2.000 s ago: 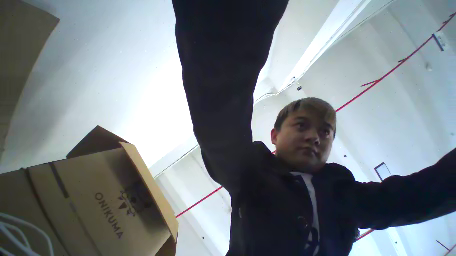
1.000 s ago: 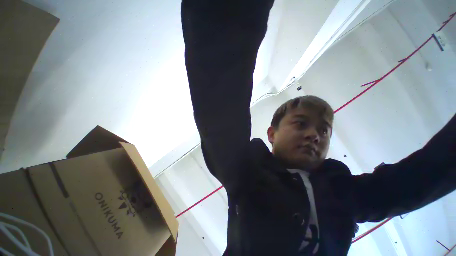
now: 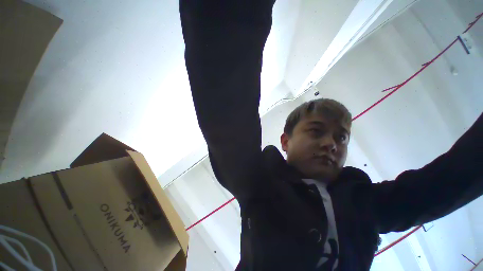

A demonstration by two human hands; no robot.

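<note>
Neither of my hands is in the picture. The view looks up at a person in a dark jacket (image 3: 286,222) and a white T-shirt with a black graphic. Both sleeves reach past the picture's edges, one at the top and one at the right, so the hands at their ends are hidden. A brown carton (image 3: 90,211) printed "ONIKUMA" stands at the lower left with flaps open; its inside does not show. Loops of thin white cord (image 3: 26,244) lie in front of it in the bottom left corner.
A brown board-like surface (image 3: 24,58), possibly another carton, cuts into the upper left corner. Behind are a white ceiling (image 3: 418,122) and red pipes (image 3: 407,80).
The sleeve at the top has shifted left. The right sleeve now angles upward more towards the picture's edge. The person's head and body have moved slightly left. The carton and cord have not moved.
</note>
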